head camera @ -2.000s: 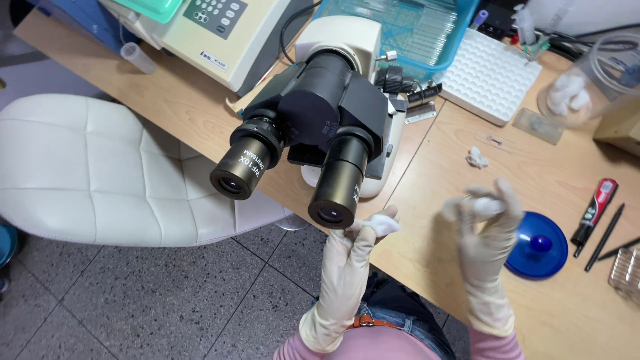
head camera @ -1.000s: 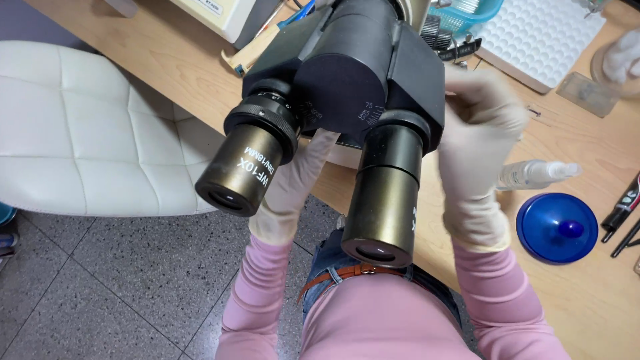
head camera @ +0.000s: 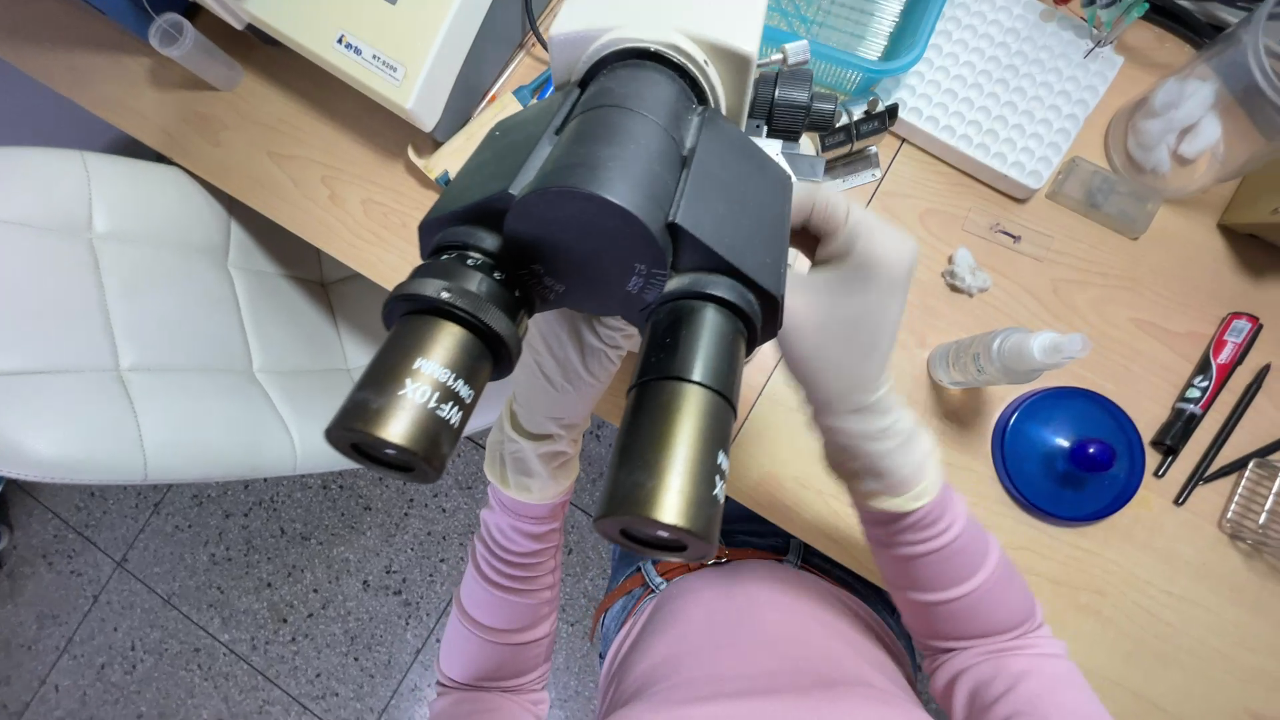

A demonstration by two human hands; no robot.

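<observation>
A binocular microscope (head camera: 610,190) with two WF10X eyepieces fills the middle of the view. My left hand (head camera: 565,385), in a pale latex glove, reaches under its head between the eyepieces; the fingers are hidden. My right hand (head camera: 850,285), gloved too and blurred, is at the right side of the head, its fingertips partly behind the body, so what it touches cannot be told. Right of it lie a crumpled piece of cotton (head camera: 966,272) and a glass slide (head camera: 1007,234) with a dark smear. A clear spray bottle (head camera: 1005,357) lies on its side by a blue lid (head camera: 1068,455).
A white well tray (head camera: 1005,90), a teal basket (head camera: 860,50) and a jar of cotton balls (head camera: 1190,110) stand behind. A marker (head camera: 1210,380), black pens and a wire rack (head camera: 1255,505) lie at right. A white padded chair (head camera: 160,330) is at left, by a beige instrument (head camera: 370,50).
Both hands have moved from in front of the microscope to beneath and beside its head. The cotton they held two seconds ago is out of sight. The spray bottle now lies by the lid. The view has moved closer.
</observation>
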